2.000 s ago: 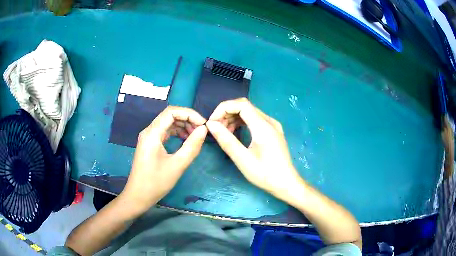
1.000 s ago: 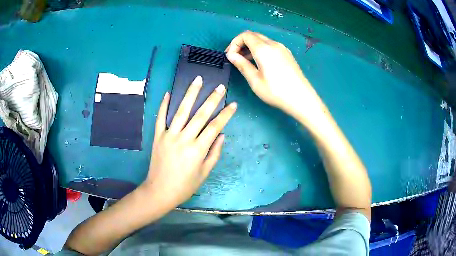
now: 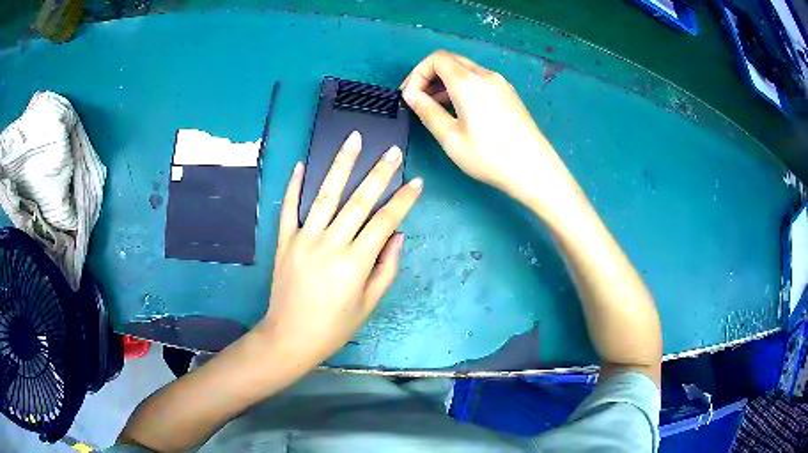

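Note:
A black rectangular unit [image 3: 372, 133] lies on the bench, its ribbed end away from me. My left hand [image 3: 332, 239] lies palm down over its near half, fingers spread. My right hand [image 3: 465, 115] has thumb and index fingertips together at the unit's far right corner. No part shows between them; a tiny one could be hidden. Left of the unit lies a dark adhesive sheet [image 3: 211, 217] with a torn white backing [image 3: 217, 149] at its far end. A narrow black strip [image 3: 268, 119] lies along the sheet's right side.
A cream cloth rag [image 3: 44, 168] and a dark desk fan [image 3: 31, 336] are at the left. Blue-rimmed trays [image 3: 669, 15] stand at the upper right, beyond the green-teal bench [image 3: 567, 265]. Blue bins [image 3: 523, 403] show below the bench's near edge.
Two seconds ago both hands pinched together over the unit's near part. My left hand has since spread flat on it, and my right moved to its far right corner. The last second shows little change.

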